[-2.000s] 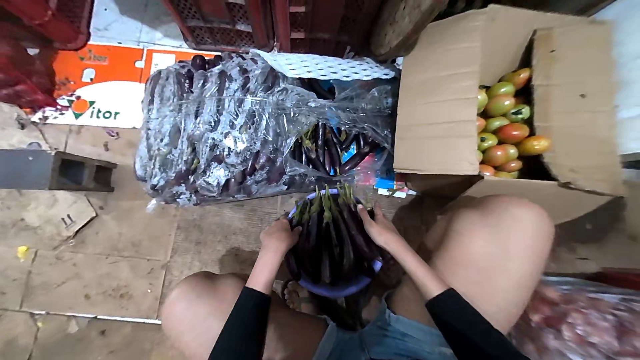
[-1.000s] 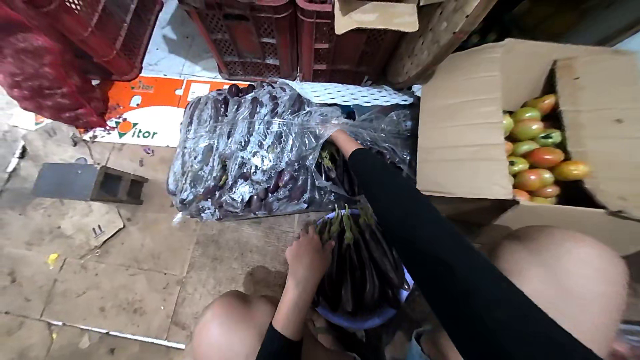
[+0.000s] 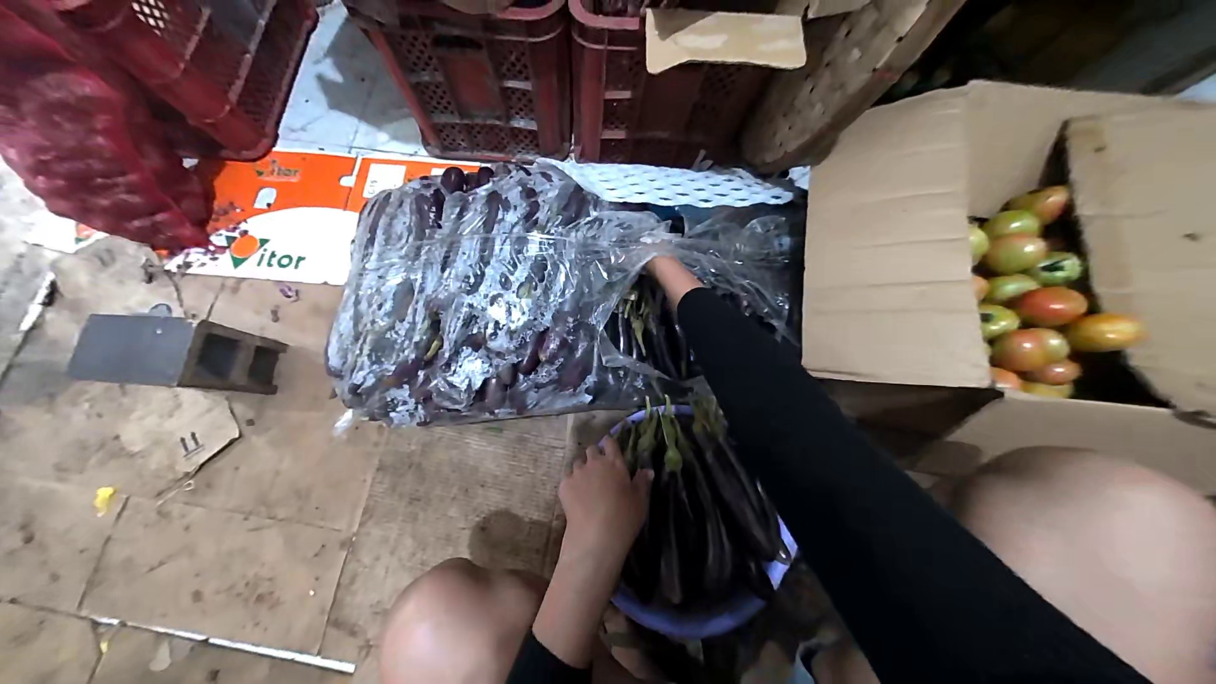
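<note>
Dark purple eggplants (image 3: 698, 518) with green stems lie side by side in a purple basin (image 3: 698, 622) between my knees. My left hand (image 3: 605, 489) rests on the basin's left side, touching the eggplants; whether it grips the rim does not show. Beyond the basin, a large clear plastic bag (image 3: 494, 285) holds many more eggplants. My right hand (image 3: 670, 271) reaches into the bag's opening at its right part. The fingers are hidden under the plastic, so what they hold cannot be seen. Several stemmed eggplants (image 3: 646, 328) show just below that hand.
An open cardboard box (image 3: 888, 247) of red and green tomatoes (image 3: 1050, 306) stands at the right. Red plastic crates (image 3: 475, 81) line the back, beside a woven basket (image 3: 845, 76). A red mesh sack (image 3: 95, 152) and a grey hollow block (image 3: 176, 351) are at the left.
My right hand has left the basin's right side and reached forward into the plastic bag. My left hand stays at the basin's left side. The view has shifted.
</note>
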